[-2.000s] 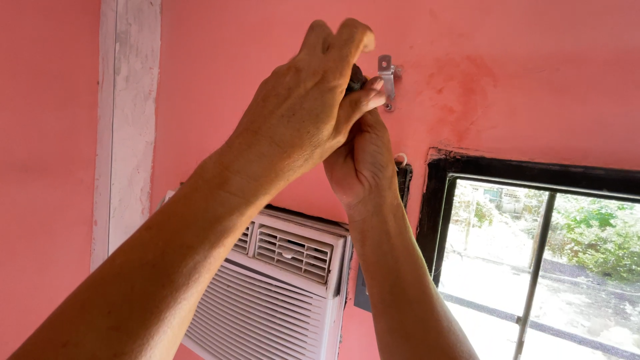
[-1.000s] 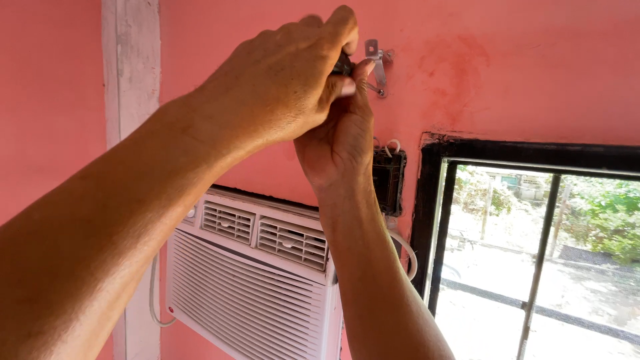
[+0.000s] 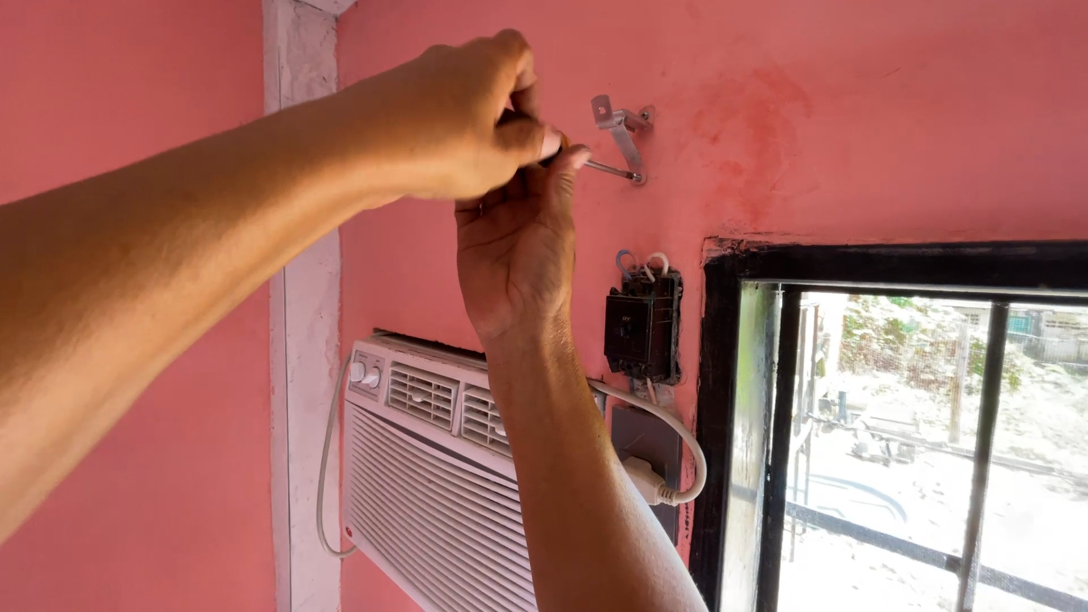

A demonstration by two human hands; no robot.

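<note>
A screwdriver, its thin metal shaft (image 3: pixel 608 168) bare toward the wall, reaches the screw at the lower foot of a bent metal bracket (image 3: pixel 627 140). My left hand (image 3: pixel 476 119) is closed around its dark handle, most of which the fingers hide. Just below, my right hand (image 3: pixel 523 246) has its palm toward me, with the thumb and fingers around the front of the screwdriver, where the shaft comes out. The bracket stands off the pink wall, held at an upper and a lower point. Neither hand touches the bracket.
Below the bracket, a black circuit breaker (image 3: pixel 642 327) with looped wires sits in the wall. A window air conditioner (image 3: pixel 425 476) is lower left, its white cord (image 3: pixel 697 459) ending at a plug (image 3: pixel 646 480). A black window frame (image 3: pixel 722 408) stands right, a pale post (image 3: pixel 310 382) left.
Both hands are now farther left of the bracket, and the screwdriver shaft shows where fingers hid it before. The whole breaker has come into sight.
</note>
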